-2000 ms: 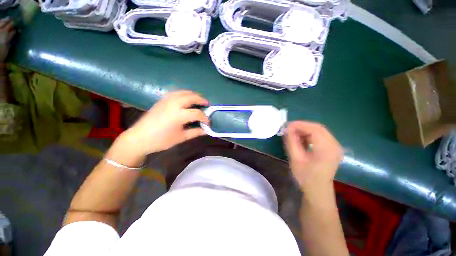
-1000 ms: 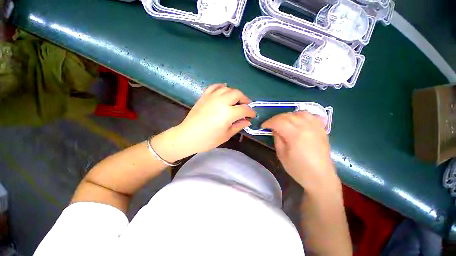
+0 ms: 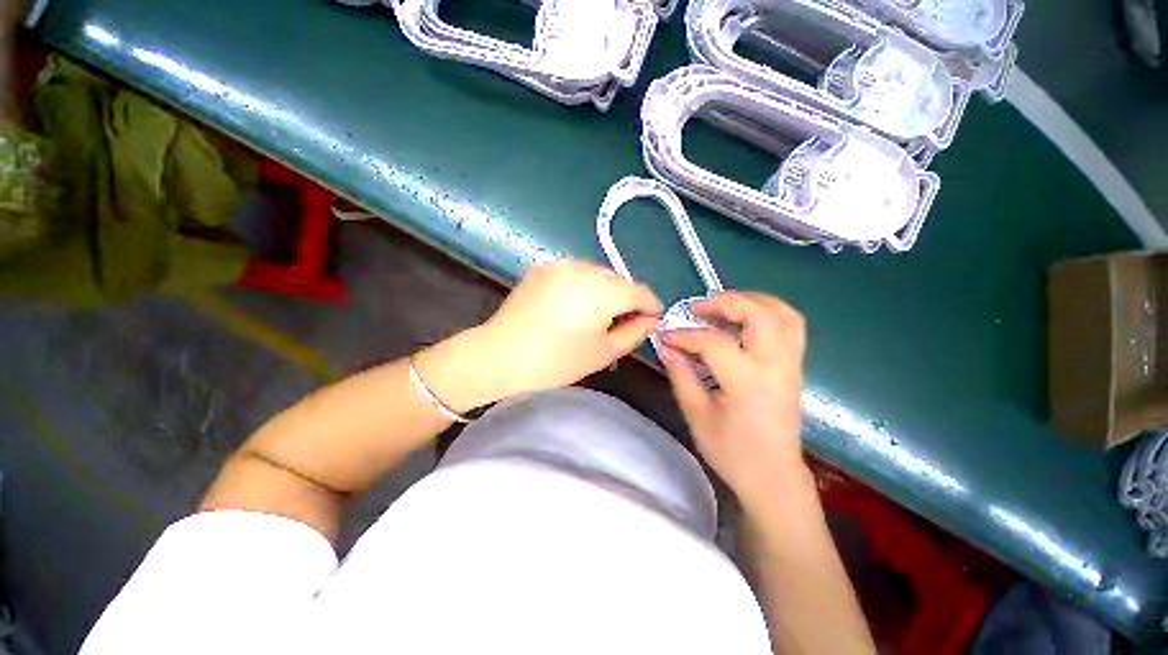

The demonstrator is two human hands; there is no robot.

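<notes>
A single white plastic housing [image 3: 623,213] lies tilted at the green bench edge, its open oval end pointing away and its disc end near me, mostly covered by my fingers. My left hand [image 3: 570,328] pinches at the left side of the disc end, thumb and fingertips close together. My right hand [image 3: 749,378] grips the disc end from the right. Whether a small part is between the fingertips cannot be told. Stacked white housings [image 3: 852,192] lie just beyond, in overlapping piles.
Another pile of housings [image 3: 592,39] lies at the back. A cardboard carton [image 3: 1082,346] stands at the right, with more housings [image 3: 1149,493] beside it. A pale strip [image 3: 1082,154] crosses behind. Red stools [image 3: 297,237] are below the bench edge.
The housing has turned from lying along the edge to its oval end pointing away. My right hand has moved from over its opening to its disc end; my left hand has moved there too.
</notes>
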